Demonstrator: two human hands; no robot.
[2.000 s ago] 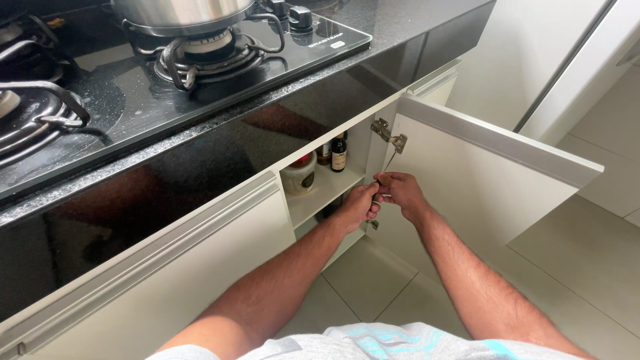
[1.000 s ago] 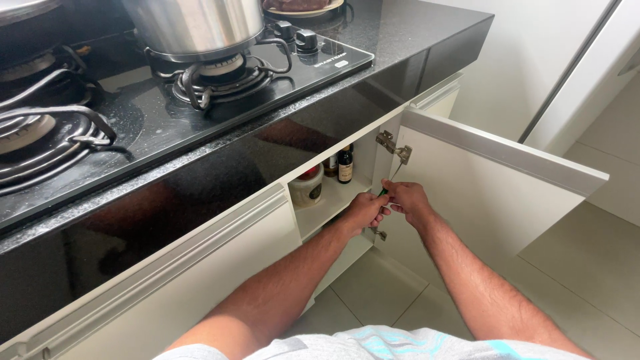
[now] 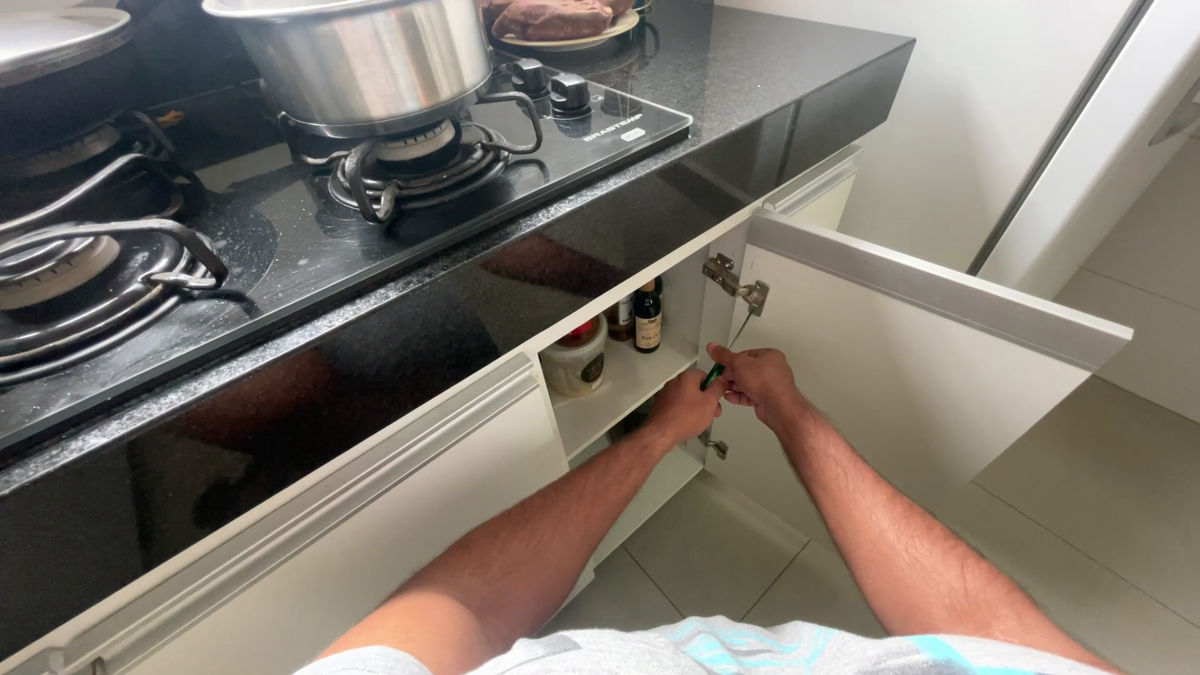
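Observation:
A screwdriver with a green handle (image 3: 713,376) slants up to the upper metal hinge (image 3: 754,296) of the opened white cabinet door (image 3: 872,347). My left hand (image 3: 689,405) is closed around the lower part of its handle. Against the upper handle and the base of the shaft are the fingers of my right hand (image 3: 757,380). The tip meets or nearly meets the hinge; which one I cannot tell. Below my hands is the lower hinge (image 3: 716,447). On the cabinet shelf (image 3: 609,398) stand a dark glass bottle (image 3: 648,319) and a whitish tub (image 3: 576,361).
Over the cabinet runs a black stone countertop (image 3: 806,56) with a glass gas cooktop (image 3: 291,216). A metal pot (image 3: 366,66) stands on a burner, and a plate (image 3: 600,37) of reddish-brown food sits behind the knobs. A drawer or door front (image 3: 309,525) lies to the left.
The green handle shows more clearly between my hands than two seconds ago. Both hands stay near the upper hinge. The view has shifted slightly, showing more of the plate.

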